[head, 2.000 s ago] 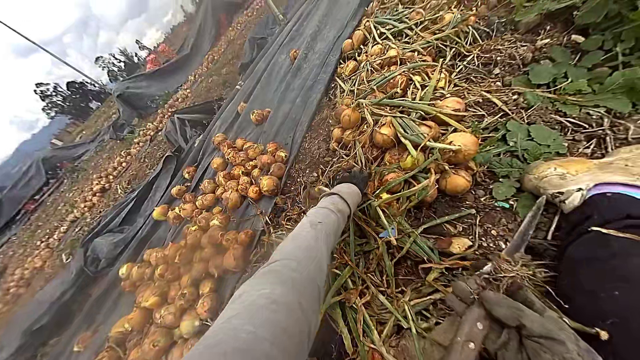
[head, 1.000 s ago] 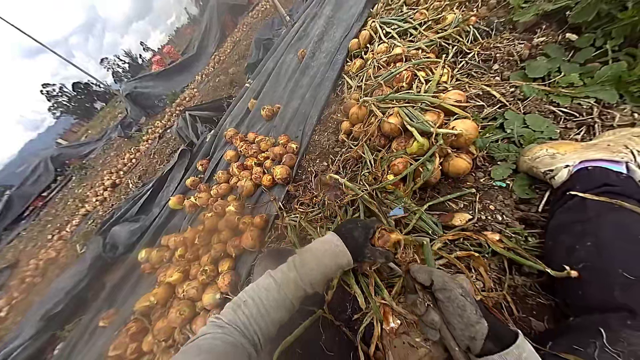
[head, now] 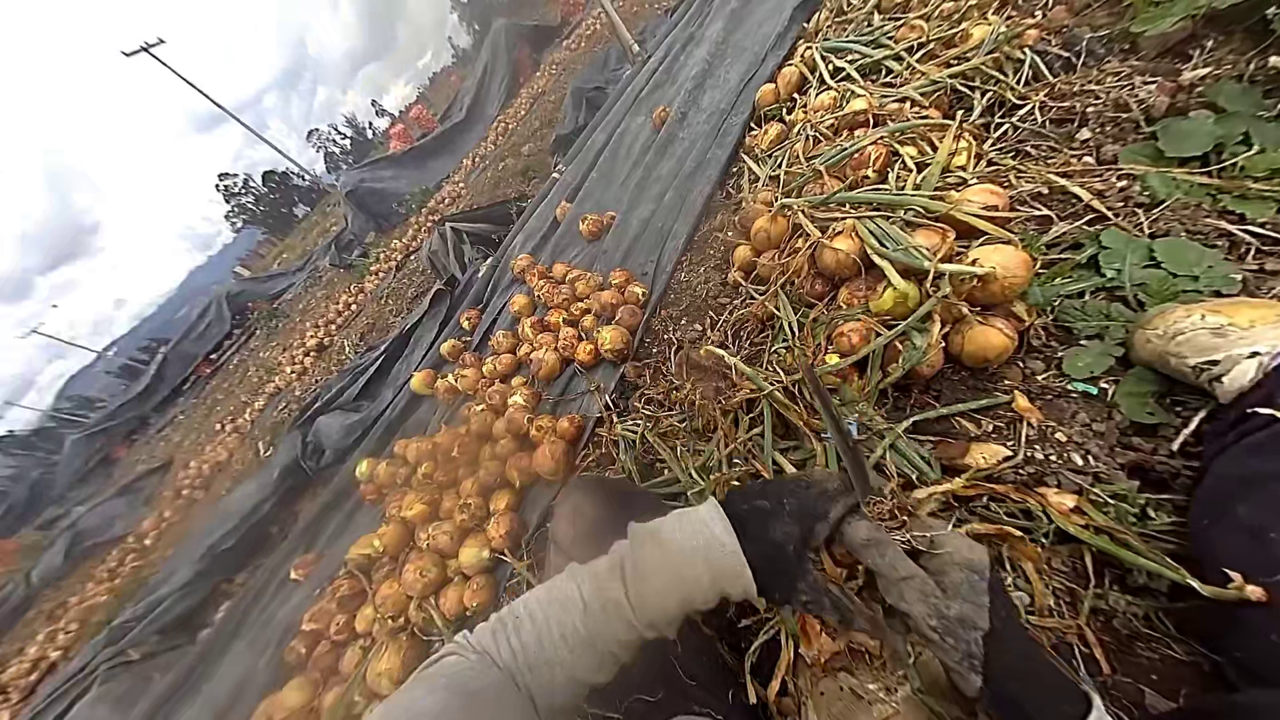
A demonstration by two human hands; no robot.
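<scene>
My left hand (head: 790, 540), in a dark glove below a light grey sleeve, is at the lower middle against my right hand. My right hand (head: 925, 590), in a grey-brown work glove, is closed about the base of a dark metal blade (head: 838, 425) that points up and left. Whether my left hand holds an onion is hidden between the gloves. Just beyond the hands lies a pile of onions with green tops (head: 840, 255) on the soil. Trimmed onions (head: 470, 500) lie heaped on dark sheeting to the left.
Black sheeting (head: 640, 170) runs diagonally up the field. Cut leaves (head: 700, 440) litter the soil round my hands. At the right are a worn shoe (head: 1215, 340) and a dark trouser leg (head: 1235, 490), with green weeds (head: 1130, 275) beside them. More onion rows (head: 330, 330) stretch away left.
My left hand reached to the onion pile, came back with an onion one second ago, and is now against my right hand. The blade, hidden one second ago, shows again.
</scene>
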